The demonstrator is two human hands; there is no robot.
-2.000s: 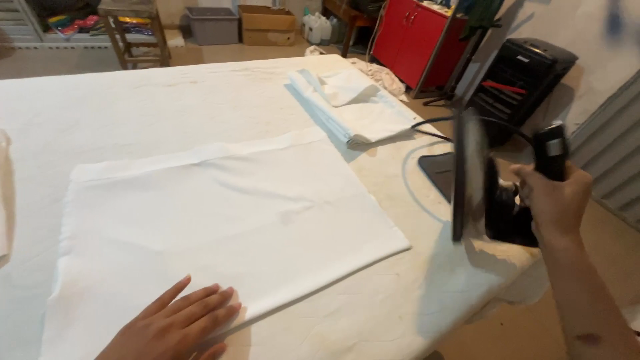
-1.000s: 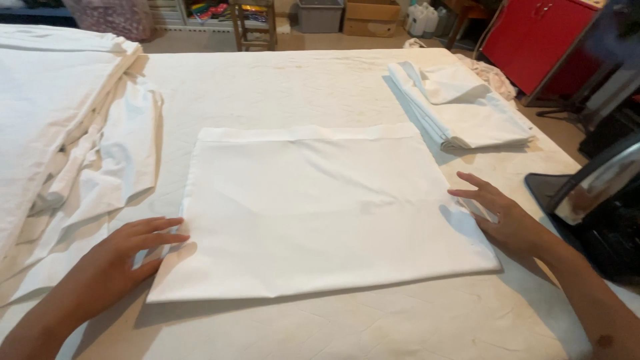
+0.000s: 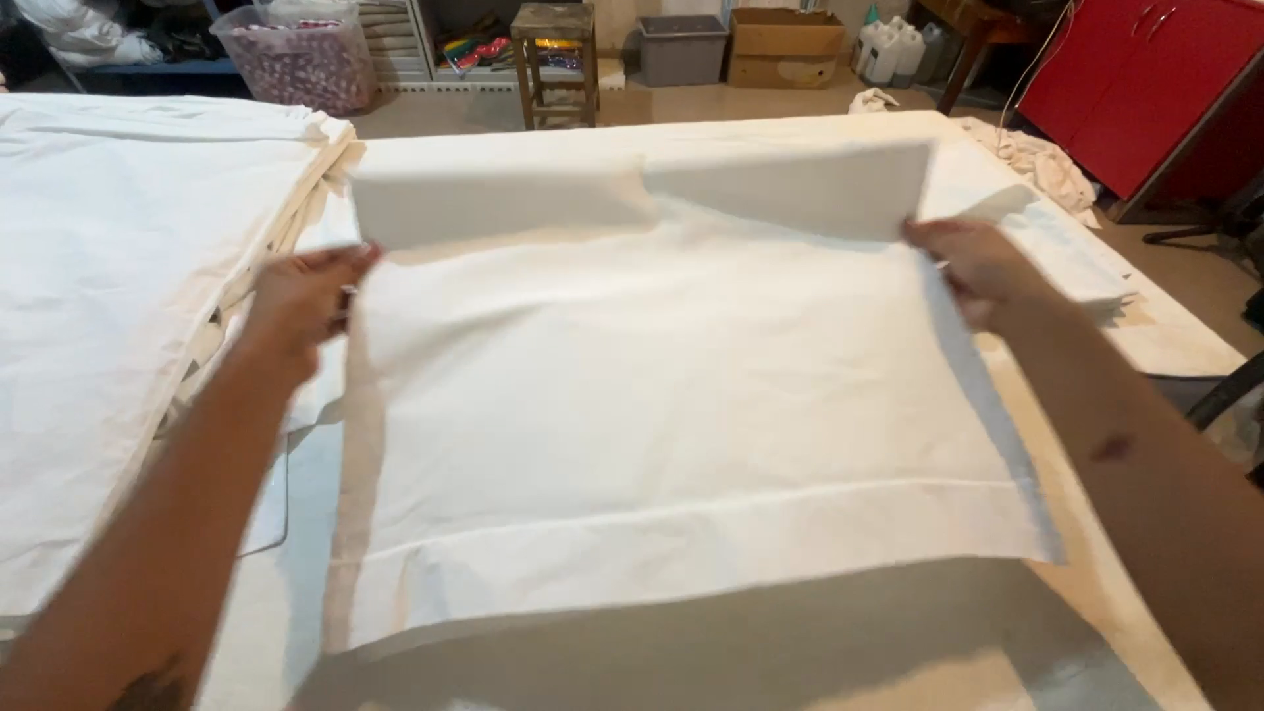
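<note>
A white cloth [image 3: 652, 395] hangs between my hands, lifted over the padded table [image 3: 474, 148], with a hem band along its near edge. My left hand [image 3: 311, 296] pinches its left side. My right hand [image 3: 973, 267] grips the right side at about the same height. Beyond my fingers the far part of the cloth stands up in shade. Its lower edge casts a shadow on the table cover.
A pile of white fabric [image 3: 148, 296] covers the table's left. Folded white cloth [image 3: 1057, 247] lies at the right, partly behind my right forearm. Past the table are a wooden stool [image 3: 555, 59], a grey bin [image 3: 681, 49], a cardboard box [image 3: 785, 47] and a red cabinet [image 3: 1136, 89].
The iron seen earlier in my right hand was let go. Both hands then lay at the cloth's sides on the table; now they hold it raised. Its hem band has gone from far edge to near edge.
</note>
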